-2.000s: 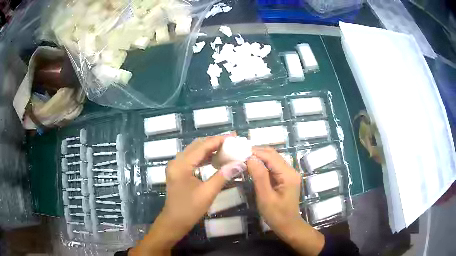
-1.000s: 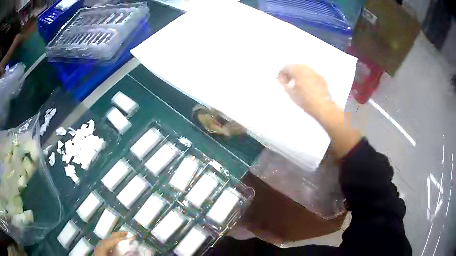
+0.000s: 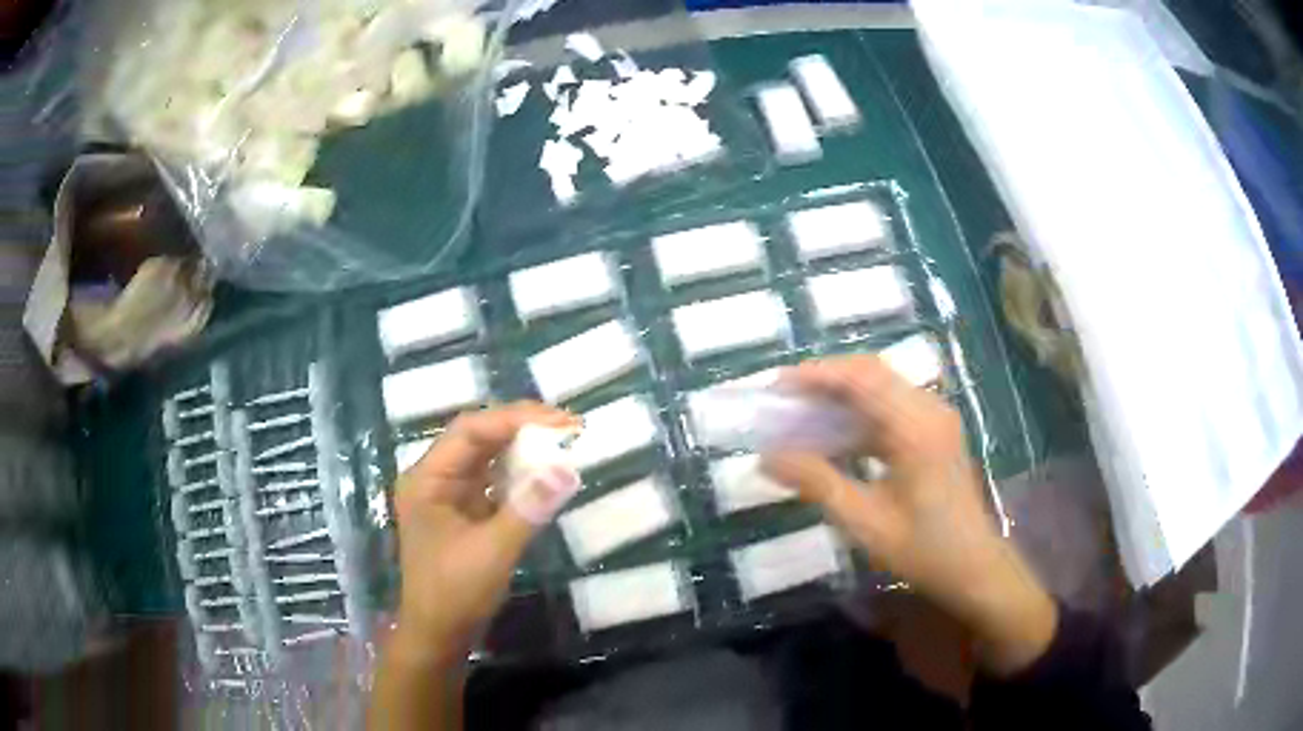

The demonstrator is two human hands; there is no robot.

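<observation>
My left hand (image 3: 479,514) holds a small cream-white piece (image 3: 543,454) between thumb and fingers over the clear tray; its thumb has a pale covering with a reddish mark. My right hand (image 3: 893,493) holds a blurred, pale translucent finger-length piece (image 3: 783,417) over the middle-right pockets. The clear blister tray (image 3: 936,293) holds white rectangular units (image 3: 710,253) in its pockets; some lie tilted. My hands hide several pockets. The two held pieces are apart.
White scraps (image 3: 629,129) and two white units (image 3: 787,122) lie beyond the tray. A clear bag of foam (image 3: 265,107) is upper left, an open lined container (image 3: 65,271) left, rod parts (image 3: 293,500) lower left. A white sheet (image 3: 1143,271) and brown roll (image 3: 1032,300) are right.
The view has swung back left from the sheet. My right hand has moved from over the white sheet to over the tray and now holds a translucent piece.
</observation>
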